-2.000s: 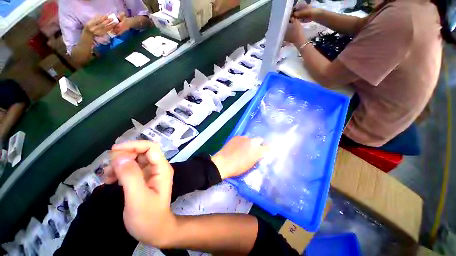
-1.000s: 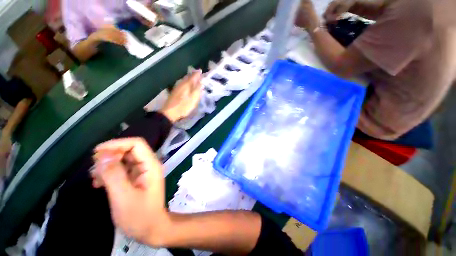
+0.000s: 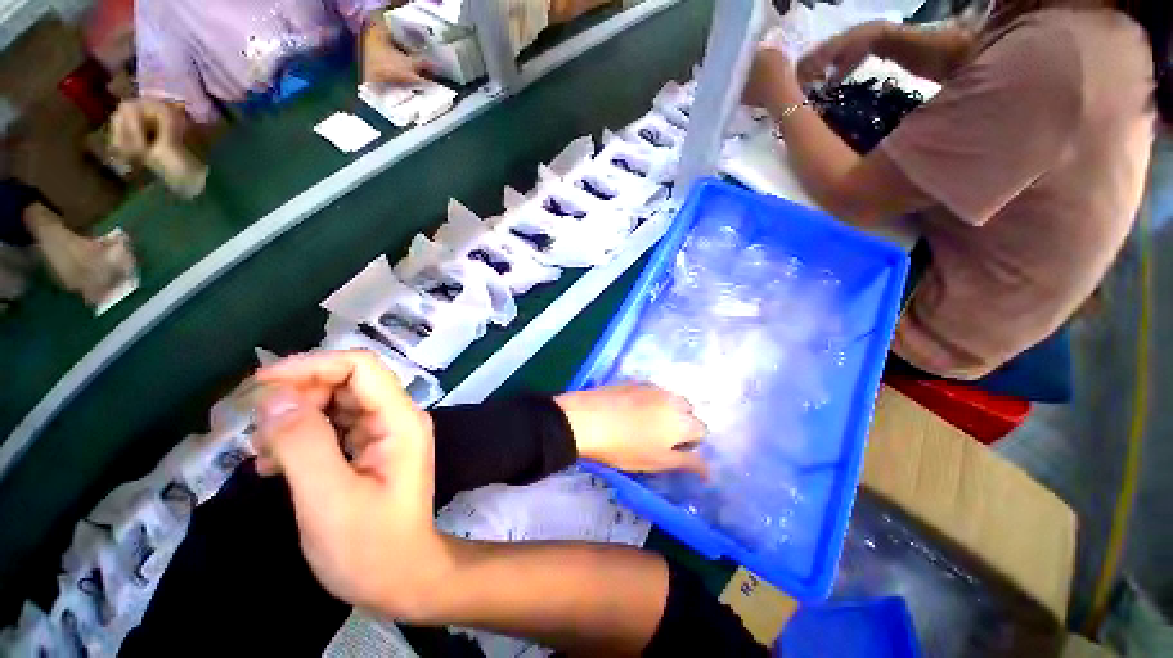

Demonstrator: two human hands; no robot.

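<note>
The blue bin holds a layer of shiny clear pieces. My left hand is inside the bin, fingers pointing down onto the pieces; its fingertips are unclear, so a grip cannot be told. My right hand is raised left of the bin, over my left sleeve, with thumb and fingers curled close together; whether it holds a clear piece cannot be told. Wrapped products, white with dark middles, stand in a long row along the green conveyor. My hands and sleeve hide part of the row.
A pale rail and an upright post stand beside the row. Printed sheets lie below the bin. An open carton with a small blue tray is at lower right. A seated person is beyond the bin; others work across the conveyor.
My left hand was over the product row one second ago and is now back in the bin. My right hand has stayed raised and curled. Across the conveyor, a small white box is gone from the bench.
</note>
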